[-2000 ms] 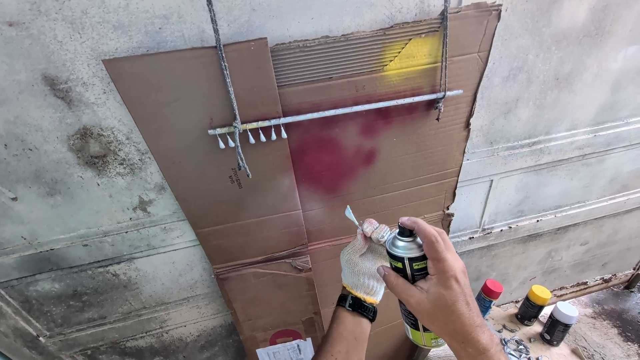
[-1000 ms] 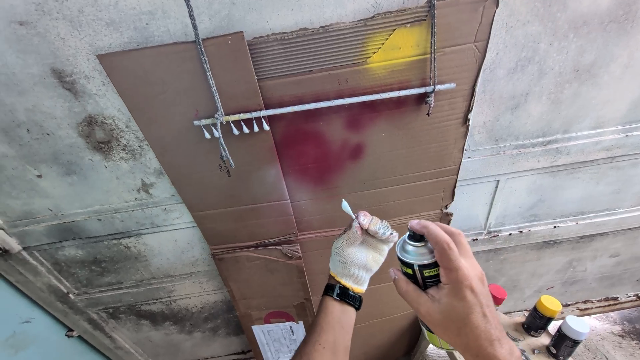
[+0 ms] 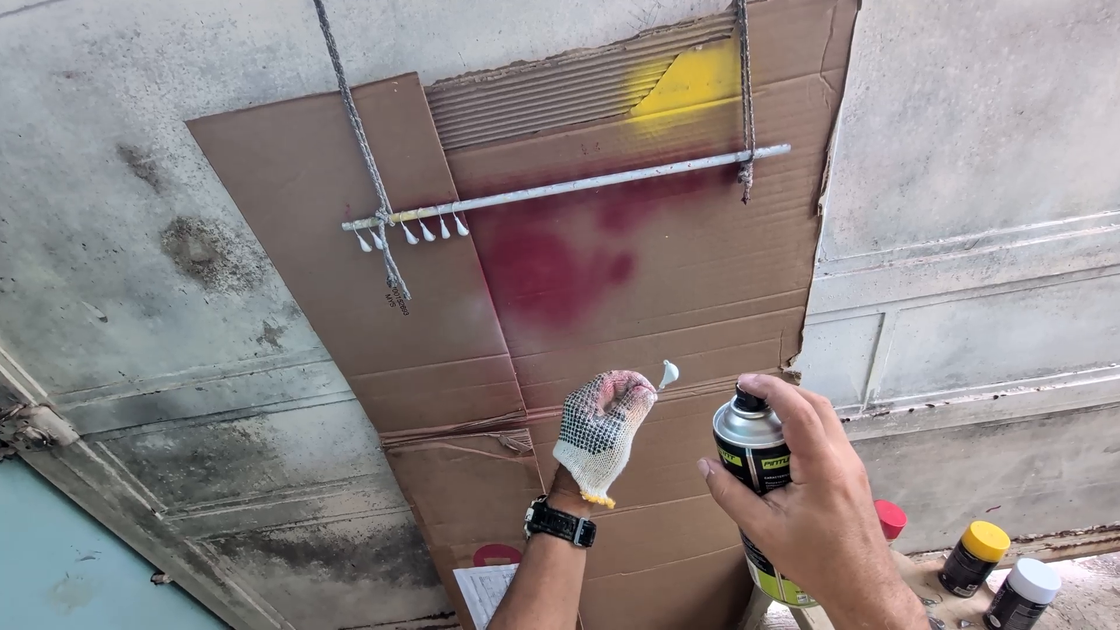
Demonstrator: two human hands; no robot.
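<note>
My left hand (image 3: 605, 429), in a white knitted glove with dark dots and reddish stains, pinches a small white teardrop-shaped piece (image 3: 669, 374) by its thin end. To its right, my bare right hand (image 3: 809, 490) grips an aerosol spray can (image 3: 754, 437), index finger on the black nozzle; whether it sprays cannot be told. Beyond the hands, a thin whitish rod (image 3: 577, 185) hangs from two grey ropes (image 3: 354, 118). Several similar white teardrop pieces (image 3: 428, 232) hang from its left part. Brown cardboard (image 3: 647, 332) with dark red and yellow paint patches stands behind the rod.
At the lower right are a jar with a yellow lid (image 3: 987, 541), a jar with a white lid (image 3: 1033, 579) and a red lid (image 3: 890, 519), partly hidden by my right arm. A printed paper (image 3: 484, 591) lies at the bottom. A stained grey panelled wall (image 3: 971, 131) backs the cardboard.
The white piece in my left fingers has turned and now points up to the right, where it pointed up to the left before. Both hands keep hold of their things.
</note>
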